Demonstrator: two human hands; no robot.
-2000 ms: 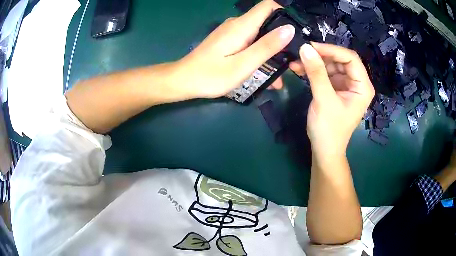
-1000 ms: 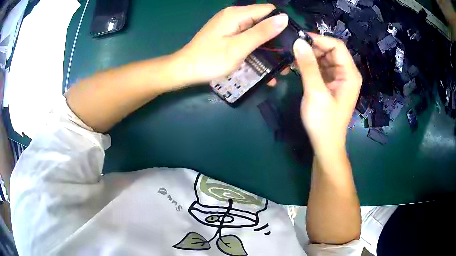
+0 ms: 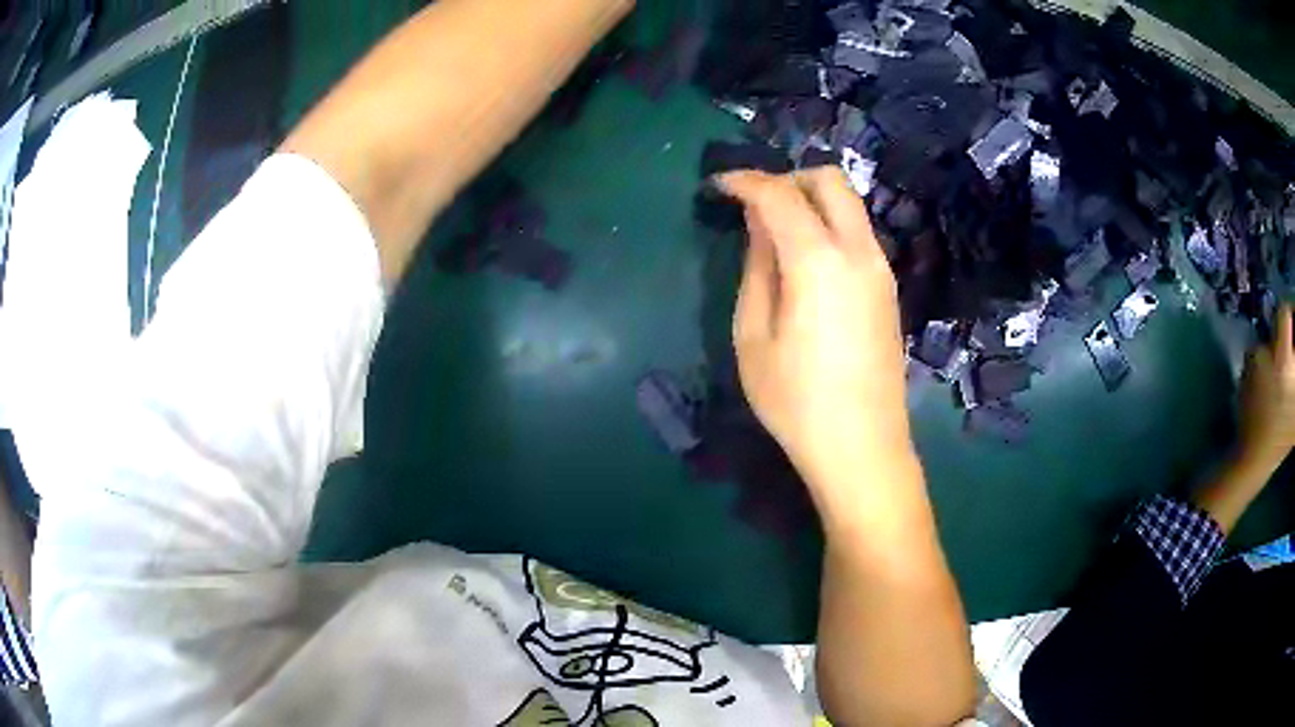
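My right hand point(image 3: 817, 291) is over the green bench, at the left edge of the pile of small pieces point(image 3: 994, 142). Its fingertips are at a small dark piece point(image 3: 727, 159); blur hides whether they grip it. My left forearm point(image 3: 447, 107) reaches up past the top edge of the picture, and the left hand itself is cut off. No handset shows in either hand. The pile is dark with silver flecks.
A dark loose piece point(image 3: 668, 409) lies on the green bench point(image 3: 554, 469) near the middle. Other dark pieces point(image 3: 518, 244) lie left of centre. A white sheet point(image 3: 71, 213) is at the far left. Another person's hand point(image 3: 1271, 391) and checked cuff are at the right edge.
The handset has left the view. My left arm has reached up and out of the picture. My right hand has moved lower and left, away from the handset. The view has shifted.
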